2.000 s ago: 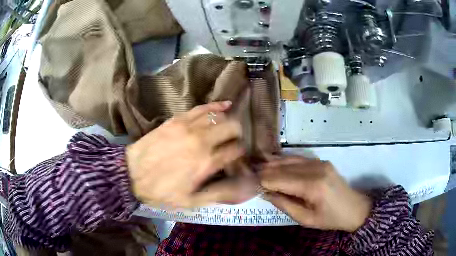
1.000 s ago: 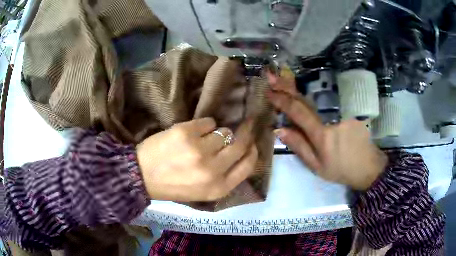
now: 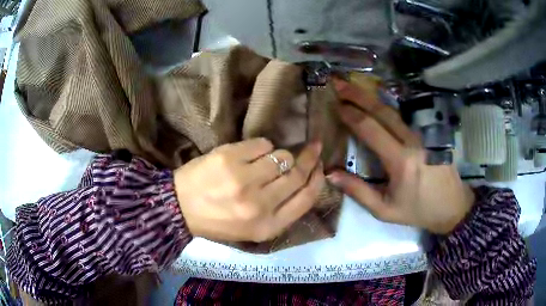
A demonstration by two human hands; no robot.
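The brown corduroy garment [image 3: 206,95] lies on the white table, with a large heap at the left and a narrower part running under the presser foot [image 3: 317,76]. My left hand [image 3: 248,191], with a ring, lies on the narrow part, thumb and fingertips pinching or pressing the cloth near its right edge. My right hand [image 3: 407,164] is spread, fingertips on the cloth's right edge beside the presser foot and thumb at the edge lower down. The needle itself cannot be made out.
The pale machine head [image 3: 347,30] stands over the cloth. Cream-white ribbed knobs [image 3: 484,134] and metal parts are right of my right hand. A yellow piece [image 3: 366,83] sits beside the foot. A printed ruler [image 3: 299,272] runs along the table's curved front edge.
My right hand has moved from the lower end of the cloth up beside the presser foot and opened out. The cloth's lower end now lies flatter. The view has shifted, bringing the machine head closer.
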